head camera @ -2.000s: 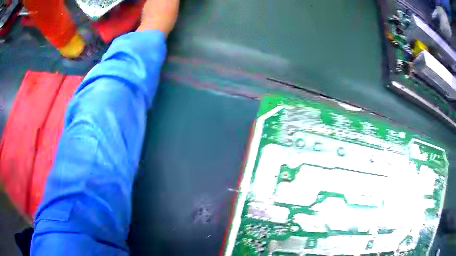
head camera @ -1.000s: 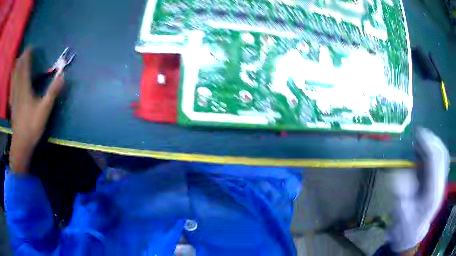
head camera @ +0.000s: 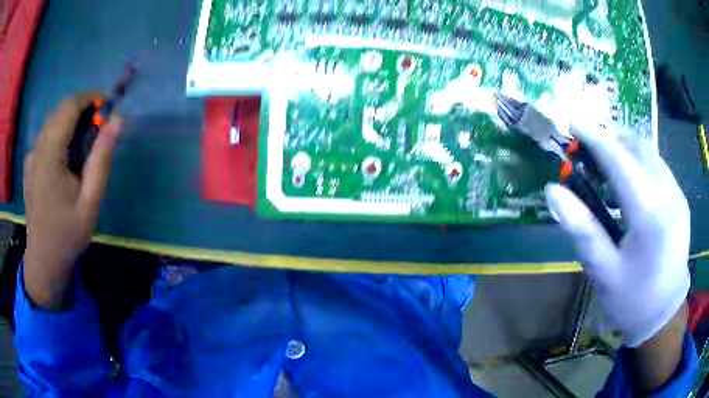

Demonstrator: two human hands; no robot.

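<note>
The large green circuit board (head camera: pixel 350 210) lies solder side up on a red pad (head camera: pixel 225 175), which shows at the board's notch. My left hand (head camera: pixel 66 186), bare, holds a pair of cutters (head camera: pixel 99 116) over the mat left of the board; the tips are blurred. My right hand (head camera: pixel 633 233), in a white glove, holds another pair of diagonal cutters (head camera: pixel 536 128) with orange bands. Their silver jaws point up and left, over the right part of the board. Whether the jaws touch the board cannot be told.
A small white connector (head camera: pixel 235 136) on a dark wire lies over the red pad. The mat's yellow edging (head camera: pixel 350 266) runs along the front. More red padding (head camera: pixel 15 78) is at far left. A black item (head camera: pixel 678 93) and a yellow stick (head camera: pixel 704 148) are at right.
My left hand has taken hold of the left cutters. My gloved right hand has come up from below the bench edge and now holds cutters over the board.
</note>
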